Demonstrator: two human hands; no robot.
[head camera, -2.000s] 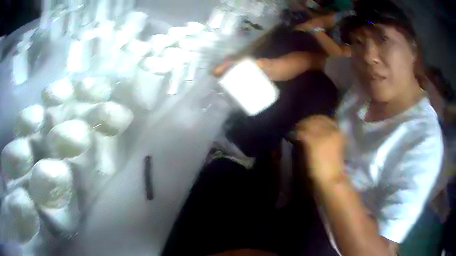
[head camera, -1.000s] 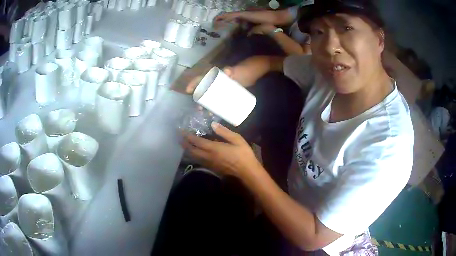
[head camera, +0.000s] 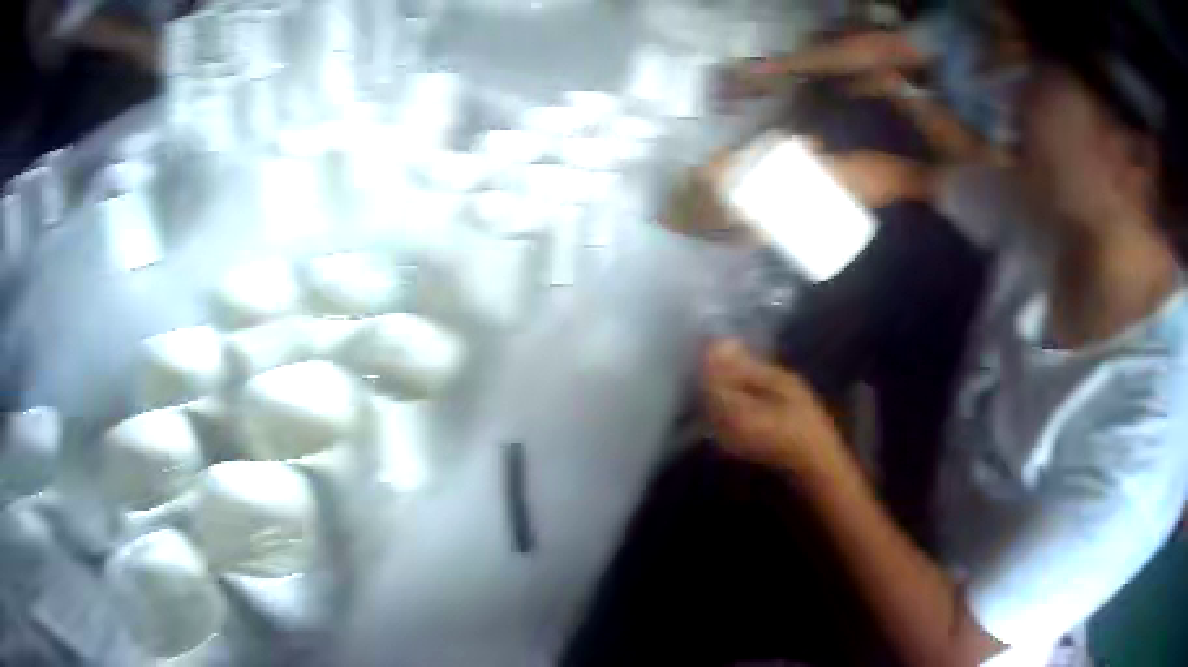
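Neither of my hands is in the picture. Nearest in front of me, several white containers (head camera: 302, 407) stand in a group on the white table (head camera: 443, 586), their mouths towards me. Some carry shiny glints like clear film, but blur hides the detail. A dark strip (head camera: 519, 498) lies alone on the table near its edge. At the right, a neighbouring worker's hand holds a white container (head camera: 800, 209) tilted, with crinkled clear film (head camera: 753, 289) below it.
The neighbouring worker in a white T-shirt (head camera: 1081, 456) sits at the right; this person's other hand (head camera: 762, 404) is near the table edge. More white containers (head camera: 547, 183) stand farther back. Another person's arm (head camera: 847, 55) reaches over the far edge. Green floor (head camera: 1146, 606) shows at the lower right.
The view has swung, so the table, strip and neighbour appear farther right, and it is blurred again. The neighbour still holds the white container, with the other hand now lower and apart from it.
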